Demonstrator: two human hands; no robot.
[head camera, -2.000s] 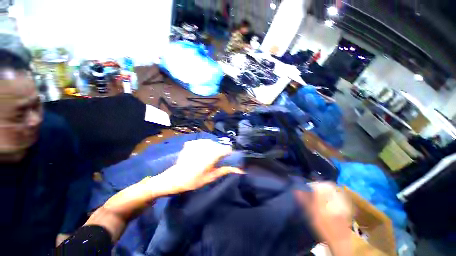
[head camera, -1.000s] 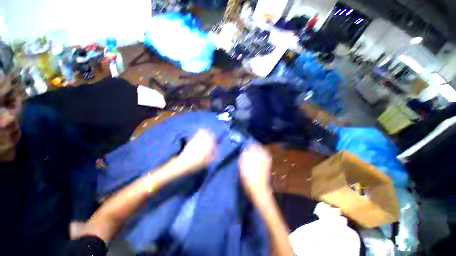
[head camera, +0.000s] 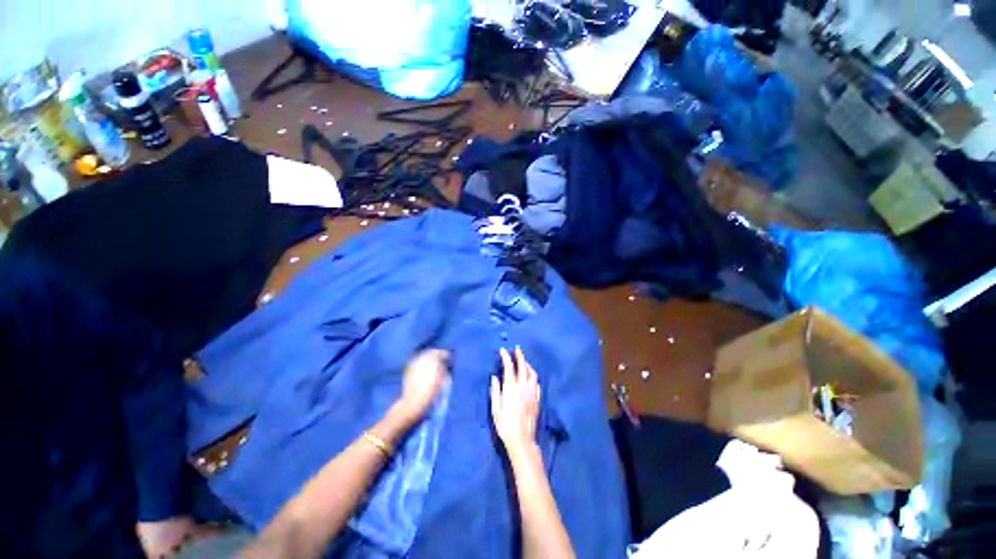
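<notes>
Blue suit jackets (head camera: 377, 289) lie stacked on the speckled brown worktable (head camera: 644, 339), with hanger hooks and small tags at their necks. My left hand (head camera: 426, 380) is on the left front of the top jacket, its fingers curled at the front edge beside the paler, shinier lining (head camera: 410, 486); whether it pinches cloth is unclear. My right hand (head camera: 516, 402) lies on the other front, fingers apart and pointing towards the collar, holding nothing.
Black garment (head camera: 164, 235) with white paper (head camera: 303, 182), left. Tangled hangers (head camera: 393, 153) and dark clothes (head camera: 644, 202) lie beyond. An open cardboard box (head camera: 765, 382), white cloth (head camera: 737, 513) and snips (head camera: 626, 404) are right. Bottles (head camera: 137, 109) stand far left. A person's hand (head camera: 169, 535) shows lower left.
The dark garment between my hands two seconds ago is no longer there. Both hands have moved down onto the blue jacket, which lies flatter, and the right hand has opened. The view tilts further down.
</notes>
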